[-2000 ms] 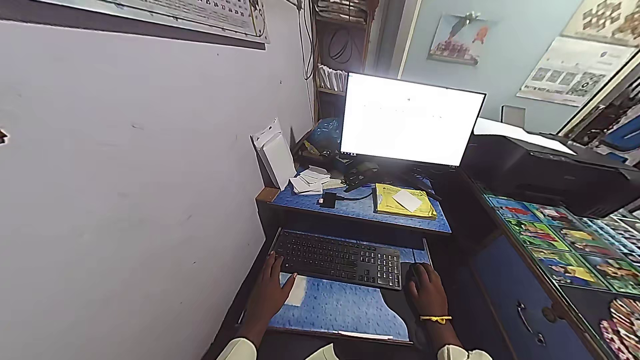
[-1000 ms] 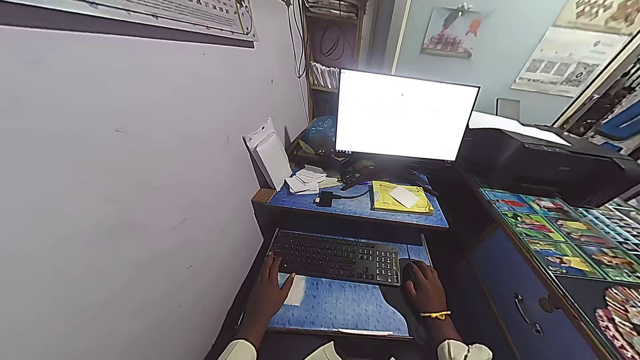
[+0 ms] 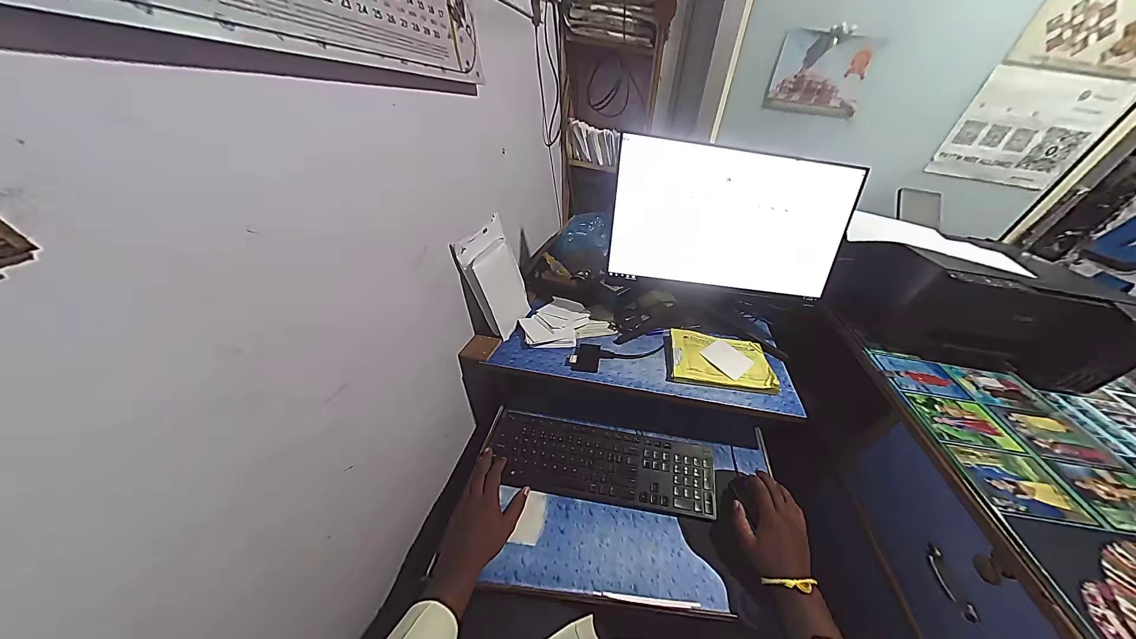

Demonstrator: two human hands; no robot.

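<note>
A black computer keyboard (image 3: 612,461) lies on the blue pull-out tray (image 3: 612,550). My left hand (image 3: 484,515) rests at the keyboard's left end, fingertips on its lower left keys and thumb spread over the tray. To the right of the keyboard, my right hand (image 3: 772,528) lies over a dark computer mouse (image 3: 745,497), mostly hidden beneath the palm and fingers; a yellow band circles that wrist. Above the tray stands a lit monitor (image 3: 737,217) with a mostly white screen.
On the upper shelf (image 3: 612,373) are a yellow packet (image 3: 723,359), loose white papers (image 3: 559,321) and a black cable connector (image 3: 584,358). A wall (image 3: 266,355) borders the left side. A black printer (image 3: 985,302) and a counter with photo prints (image 3: 1021,479) stand at right.
</note>
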